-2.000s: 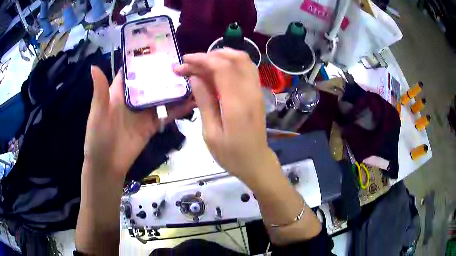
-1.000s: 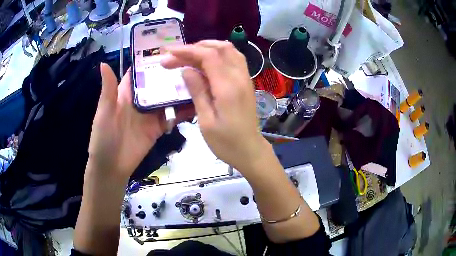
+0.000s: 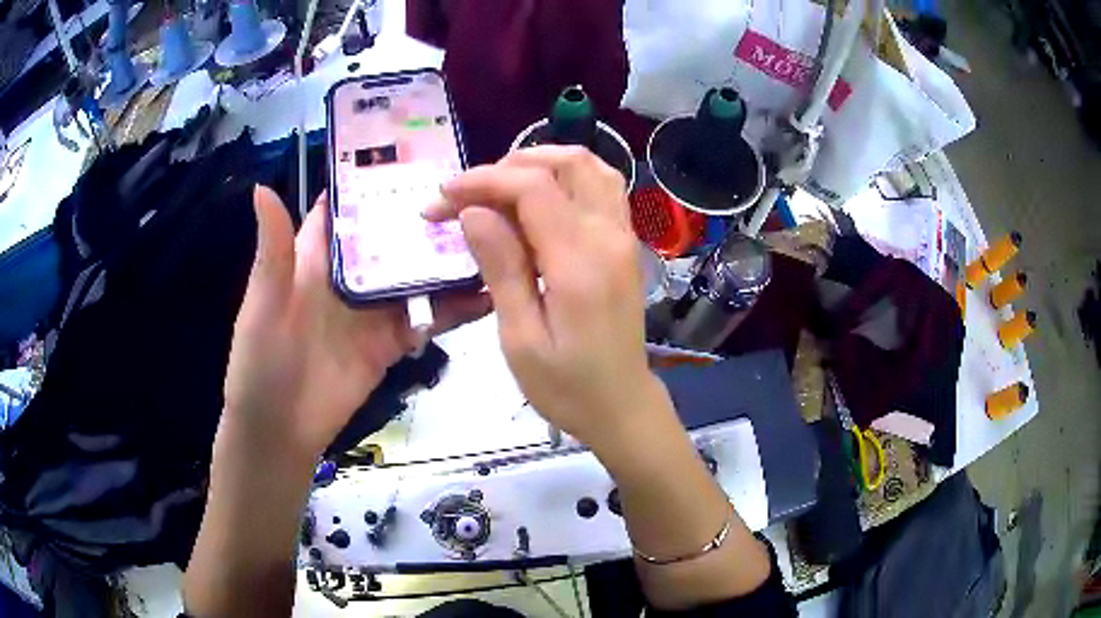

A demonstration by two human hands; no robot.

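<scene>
A smartphone with a dark edge and a bright screen lies in my left hand, its screen facing up. A white cable plug sits in its bottom end. My left thumb stands apart from the phone's left side, and the other fingers are hidden behind it. My right hand is over the phone's right side, its index fingertip at the screen, holding nothing. Whether the fingertip touches the glass I cannot tell. The white sewing machine head lies below my hands.
Dark cloth is heaped at the left. Thread cones, a red basket and a clear jar stand beyond my right hand. Maroon pieces, yellow-green scissors and orange spools are at the right.
The phone and my left hand have shifted slightly right and down in view. My right index finger has moved about over the screen, now lower on it than one second ago.
</scene>
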